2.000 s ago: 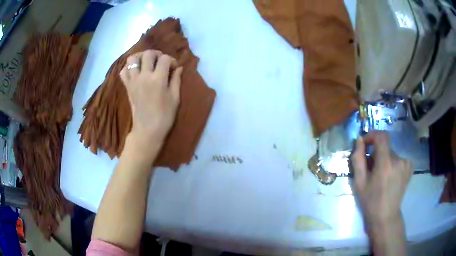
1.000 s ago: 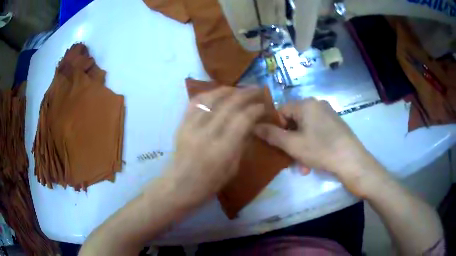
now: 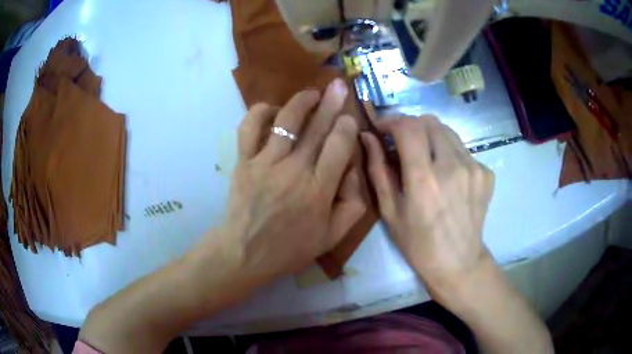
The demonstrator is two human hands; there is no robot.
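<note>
A rust-brown leather panel (image 3: 351, 238) lies on the table in front of the needle area, mostly hidden under my hands. My left hand (image 3: 298, 173) lies on it with the fingers pointing toward the presser foot and presses it flat. My right hand (image 3: 426, 187) pinches the panel's right edge between thumb and fingers, just below the needle plate (image 3: 388, 76). The sewn brown chain (image 3: 267, 48) lies behind my left fingertips, left of the foot. Whether it touches the panel is hidden by my left hand.
A stack of cut panels (image 3: 73, 159) lies at the left. The cream machine head (image 3: 443, 34) hangs over the plate, with a ridged knob (image 3: 465, 80) at its right. A dark pouch (image 3: 530, 83), brown pieces (image 3: 610, 155) and red-handled snips (image 3: 600, 114) lie at the right.
Both hands were apart at first, the left on the stack. They came together on a single panel, which has since moved up to the foot. The camera view has shifted right.
</note>
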